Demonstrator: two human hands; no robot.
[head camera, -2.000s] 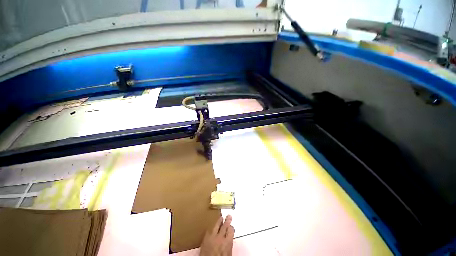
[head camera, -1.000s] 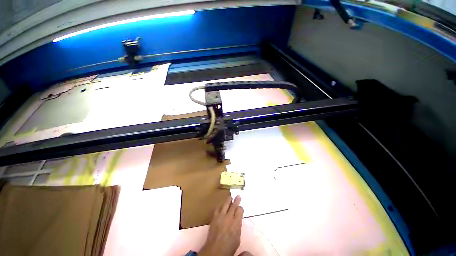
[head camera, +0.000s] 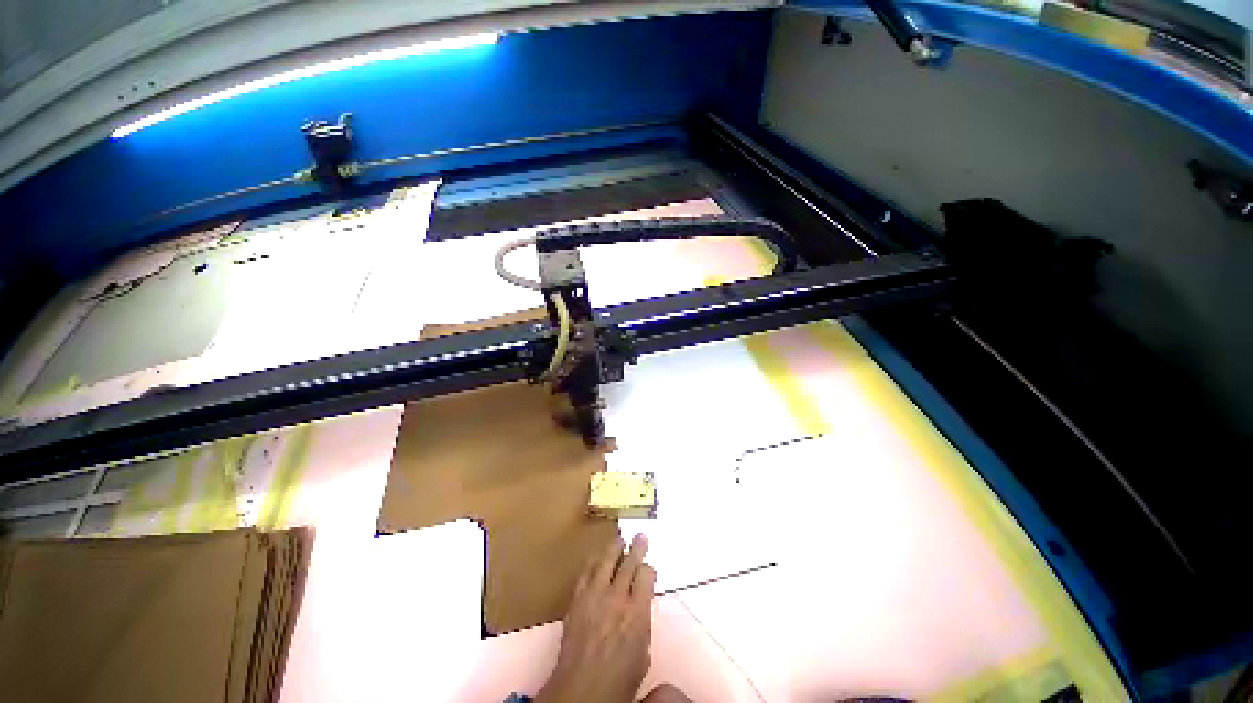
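A brown panel (head camera: 474, 460) with a notched corner lies on the pale bed covering (head camera: 852, 549) and passes under the cross beam. A yellow block (head camera: 623, 494) rests on its right edge, just beyond my fingertips. My left hand (head camera: 602, 625) is bare and lies palm down at the panel's lower right edge, fingers extended and gripping nothing. A small patch of skin at the bottom edge beside it is cut off; I cannot tell if it is my thumb. My right hand is not clearly in view.
The black cross beam (head camera: 275, 392) spans the bed, with the laser head (head camera: 584, 360) above the panel. Stacked brown panels (head camera: 131, 611) lie at the lower left. The blue right rail (head camera: 1010, 515) and raised lid (head camera: 412, 35) border the bed.
The view has shifted and tilted down. My left hand stays by the panel's lower right edge, with more of it showing than two seconds ago. The block stays on the panel edge.
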